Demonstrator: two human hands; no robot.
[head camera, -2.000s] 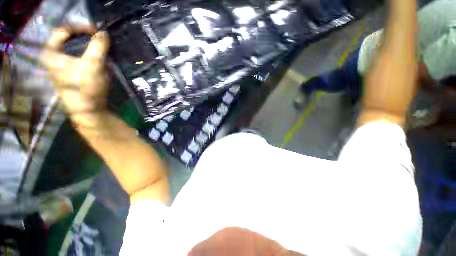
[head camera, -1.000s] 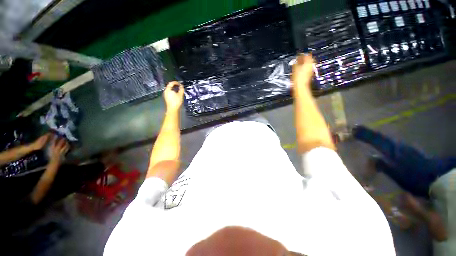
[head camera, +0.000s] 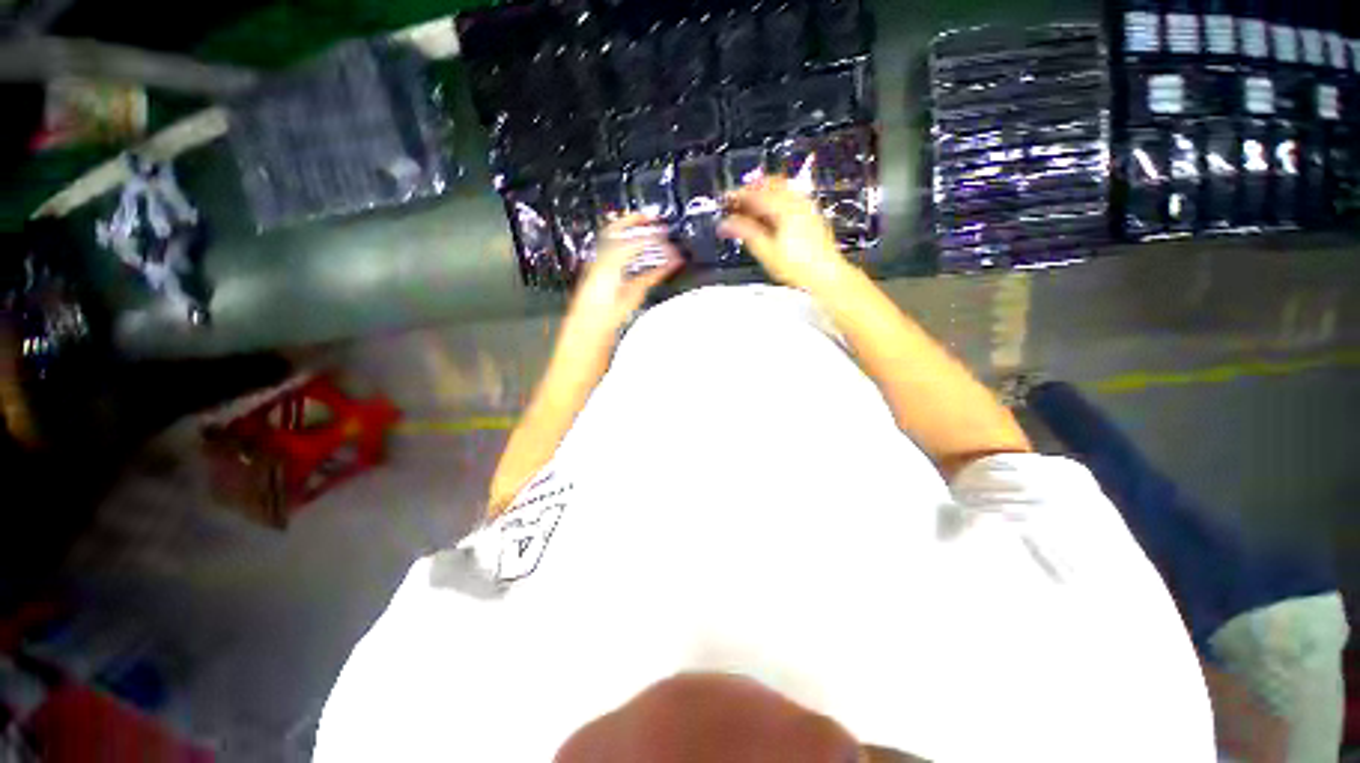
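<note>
A glossy black tray with rows of rectangular pockets (head camera: 656, 112) lies in front of me. My left hand (head camera: 633, 260) is at its near edge, fingers bent over the front pockets. My right hand (head camera: 782, 227) is just right of it, fingers pointing left and down at the same front row. A small dark piece (head camera: 703, 227) with a pale glint shows between my fingertips. Blur hides whether either hand grips it or whether it sits in a pocket.
A grey ridged clear tray (head camera: 336, 137) and a whitish heap of loose keypads (head camera: 154, 231) lie left. Ridged black trays (head camera: 1020, 149) and a tray with pale keypads (head camera: 1231, 127) lie right. A red stool (head camera: 306, 447) and a person's dark-clothed leg (head camera: 1156, 477) are below.
My hands have moved from the tray's two sides to close together at its near middle. The tray now lies flat with pockets clearer, and the view has shifted. The other worker's hands at left are gone.
</note>
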